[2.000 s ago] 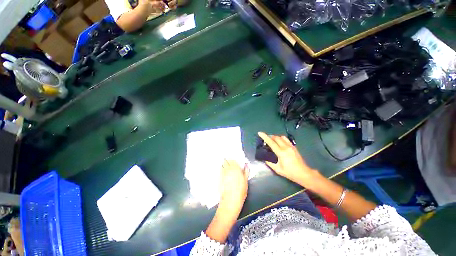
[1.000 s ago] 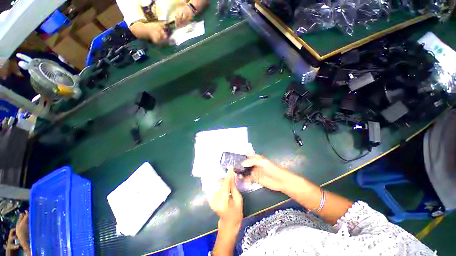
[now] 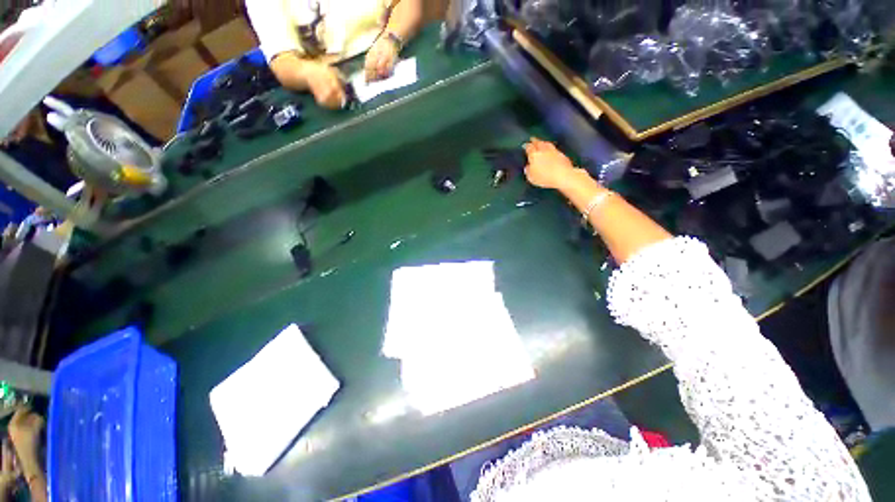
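Observation:
My right hand [image 3: 550, 165] reaches far forward over the green bench; its fingertips are at a small dark adapter with cord [image 3: 502, 165]. The fingers are small and blurred, so I cannot tell whether they grip it. Another small dark corded piece [image 3: 447, 182] lies just left of it. My left hand is not in view. White paper sheets [image 3: 451, 328] lie overlapping in front of me with nothing on them. A thicker white stack [image 3: 275, 397] lies to their left.
A blue basket [image 3: 113, 422] stands at bench left. A loose adapter pile [image 3: 775, 201] lies at right, below a wooden-edged board [image 3: 677, 123] with clear plastic bags [image 3: 687, 54]. A fan [image 3: 113, 152] is at far left. A person's hands [image 3: 329, 83] work across the bench.
The black adapter held over the sheets is gone from there. My right hand has moved forward and my left hand has left the picture. The dark pieces along the bench have shifted right.

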